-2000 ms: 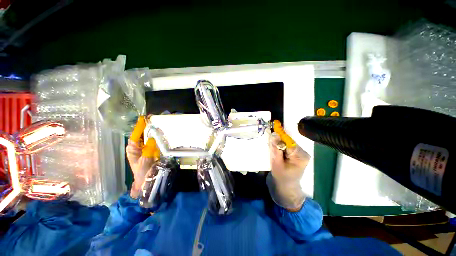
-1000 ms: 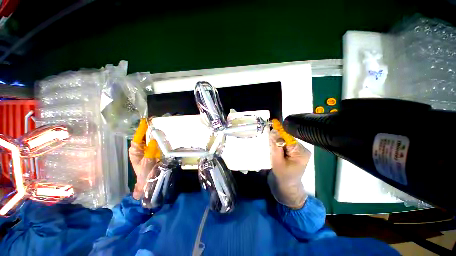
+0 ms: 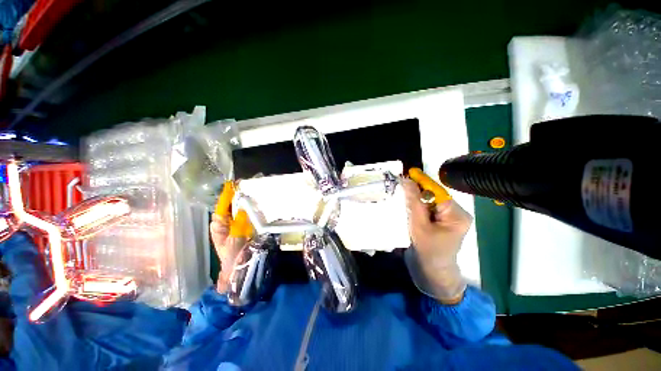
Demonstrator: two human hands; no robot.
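Observation:
A chrome balloon-shaped lamp body [image 3: 330,268] with pale tubes lies over a white pad [image 3: 370,228]. My left hand [image 3: 230,228], gloved with orange finger cots, grips the left end of the lamp and pad. My right hand [image 3: 438,224], gloved with orange finger cots, is at the lamp's right end, its fingertips close together by the small end fitting [image 3: 391,181]; whether it grips anything is unclear. A thick black electric screwdriver [image 3: 558,181] looms at the right, its nose beside my right fingertips.
A glowing red lamp [image 3: 54,250] and red crate [image 3: 54,190] are at left, beside bubble-wrap [image 3: 130,174] and a clear bag [image 3: 206,163]. A white foam slab [image 3: 533,268] and orange discs [image 3: 497,143] are at right. A blue sleeve [image 3: 29,272] shows at left.
The view has turned and shifted, so the bench appears tilted and further right. The screwdriver's nose stands slightly farther from my right fingertips than one second ago. Both hands stay at the lamp's ends.

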